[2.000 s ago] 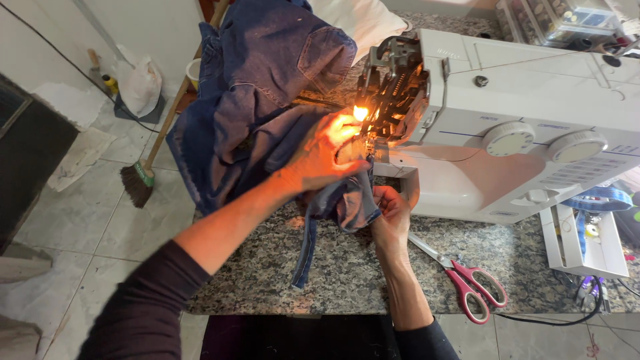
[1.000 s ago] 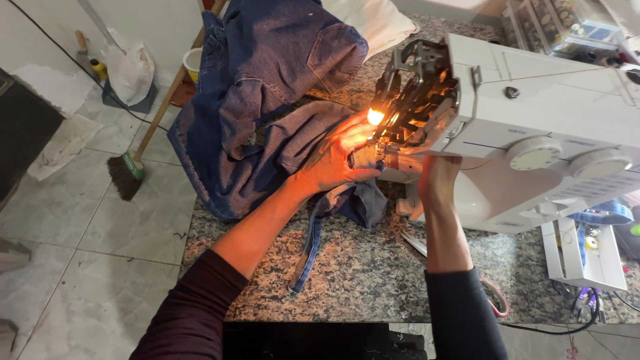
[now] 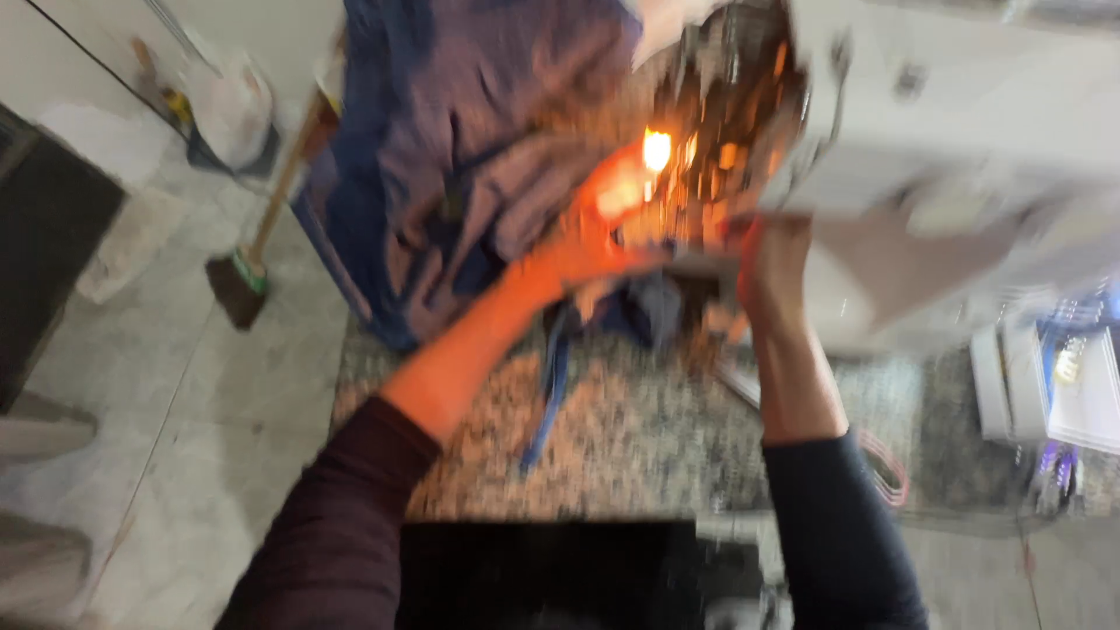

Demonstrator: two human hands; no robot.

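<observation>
The frame is blurred. A white sewing machine (image 3: 945,114) stands at the right, its lamp glowing at the open left end. Blue denim garment cloth (image 3: 420,149) is bunched to the left of it, and a narrow denim strip (image 3: 551,394) hangs over the counter. My left hand (image 3: 604,219) lies on the denim beside the lamp, brightly lit; its fingers are too blurred to tell their grip. At the front of the machine, near the needle area, is my right hand (image 3: 774,262), its fingertips blurred and partly hidden.
Scissors, with blurred red handles (image 3: 885,468), lie partly behind my right forearm on the granite counter (image 3: 647,437). A white tray (image 3: 1006,385) holding small items is at the right. A broom (image 3: 241,284) stands on the tiled floor at the left.
My right hand has moved from the denim at the counter up to the machine's front. My left hand stays on the denim by the lamp. The view has shifted and blurred.
</observation>
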